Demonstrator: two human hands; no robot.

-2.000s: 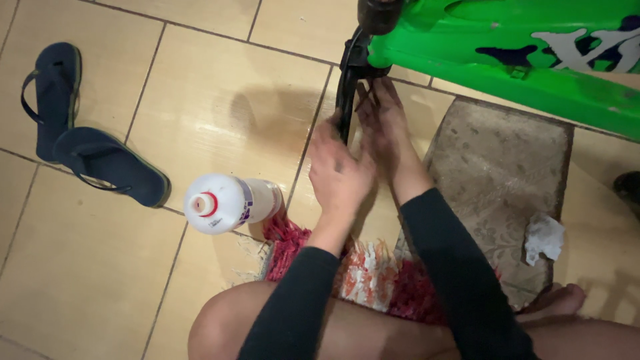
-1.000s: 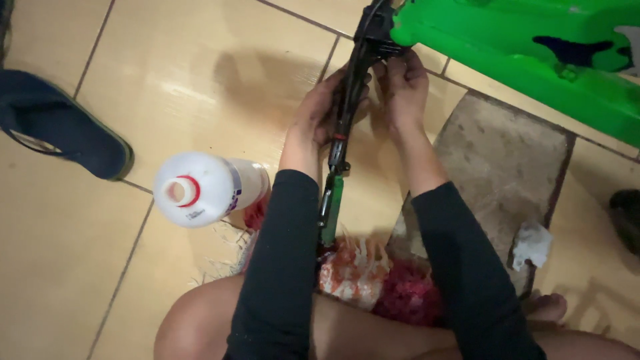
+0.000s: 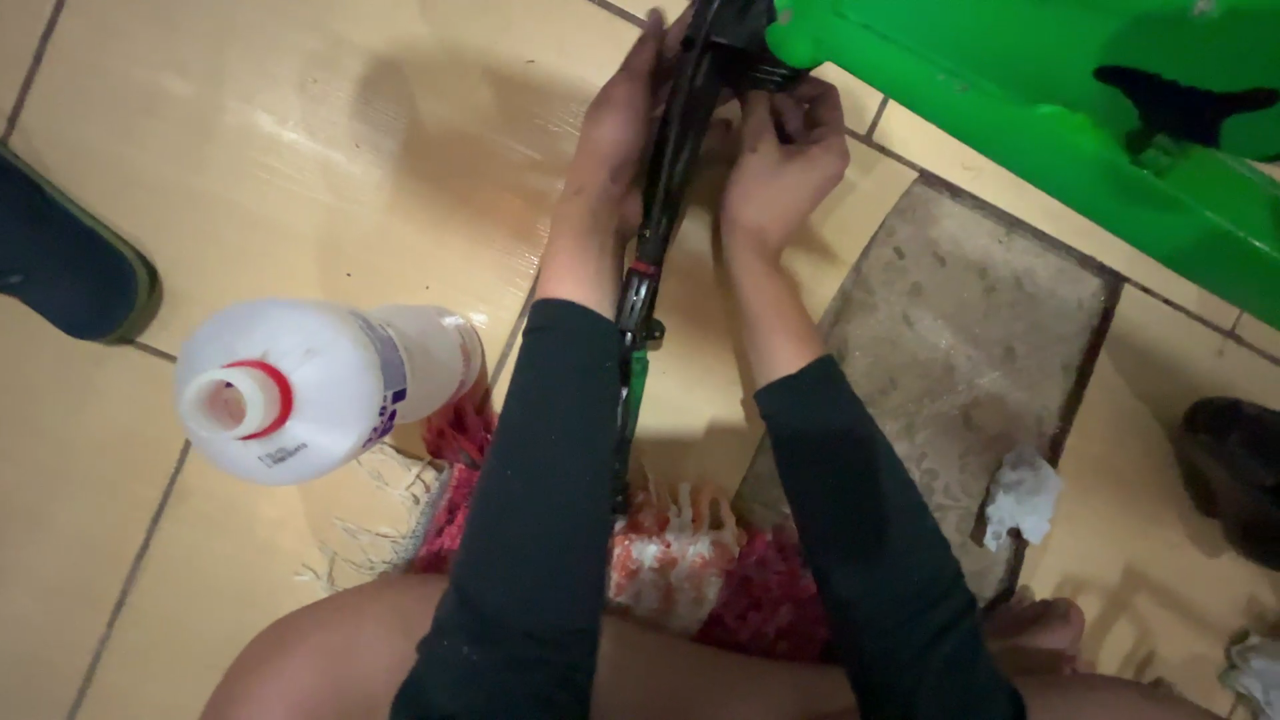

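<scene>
A long black part (image 3: 672, 160), probably a bicycle's handlebar or brake lever assembly, runs down from the near end of a green painted frame or body (image 3: 1000, 110). My left hand (image 3: 625, 120) lies along its left side with the fingers behind it; how firmly they grip is hidden. On the other side my right hand (image 3: 790, 150) has bent fingers at the underside of the black joint, and what they pinch cannot be told. Lower down, the black part carries a red ring and a green section (image 3: 636, 380) beside my left sleeve.
An uncapped white plastic bottle (image 3: 290, 400) stands left of my arm. A red and white shaggy rug (image 3: 680, 570) lies by my legs. Right of my hands are a grey stone tile (image 3: 970, 330) and a crumpled white wad (image 3: 1022, 500). A dark flip-flop (image 3: 70, 260) lies far left.
The long black part with its red ring and green section now extends down between my forearms, as it did one second ago but not two. The view has moved closer.
</scene>
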